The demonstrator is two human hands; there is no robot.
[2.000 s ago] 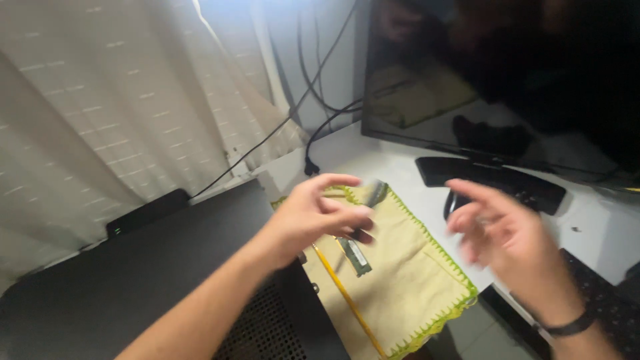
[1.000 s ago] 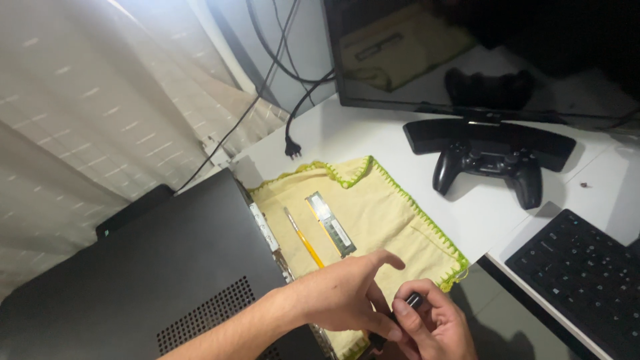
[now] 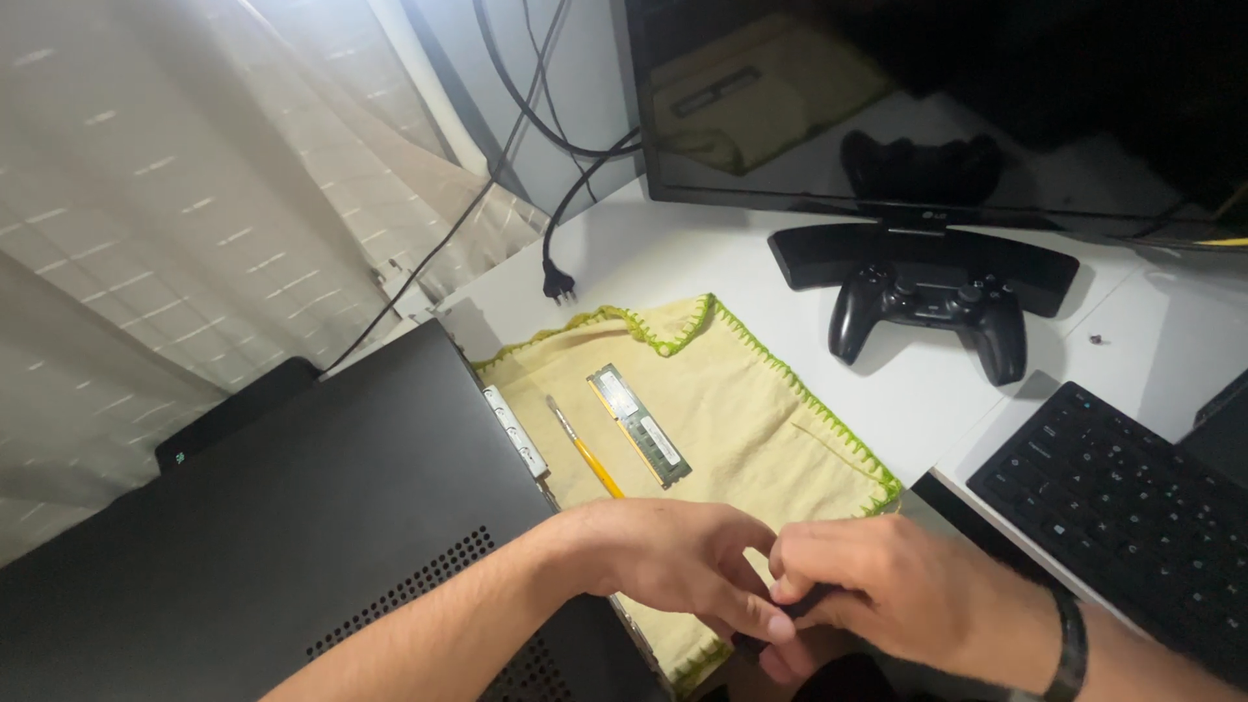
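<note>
My left hand [image 3: 682,565] and my right hand [image 3: 877,585] meet at the lower middle, over the near edge of a cream cloth [image 3: 741,439] with green stitched edging. Between their fingers is a small dark object [image 3: 807,603], mostly covered, so its kind cannot be told. A green RAM module [image 3: 639,426] with labels lies flat on the cloth. To its left rests a thin paintbrush [image 3: 593,458] with a yellow handle, its lower end running behind my left hand.
A black computer case [image 3: 292,507] lies at left. Behind are a monitor [image 3: 926,97] on its stand, a black game controller [image 3: 931,312] and a power plug [image 3: 558,281]. A black keyboard [image 3: 1131,507] sits at right. Curtains [image 3: 175,195] hang at left.
From apart two seconds ago, my hands have come together low in the view around the dark object. The RAM module and the brush lie as they did a second ago.
</note>
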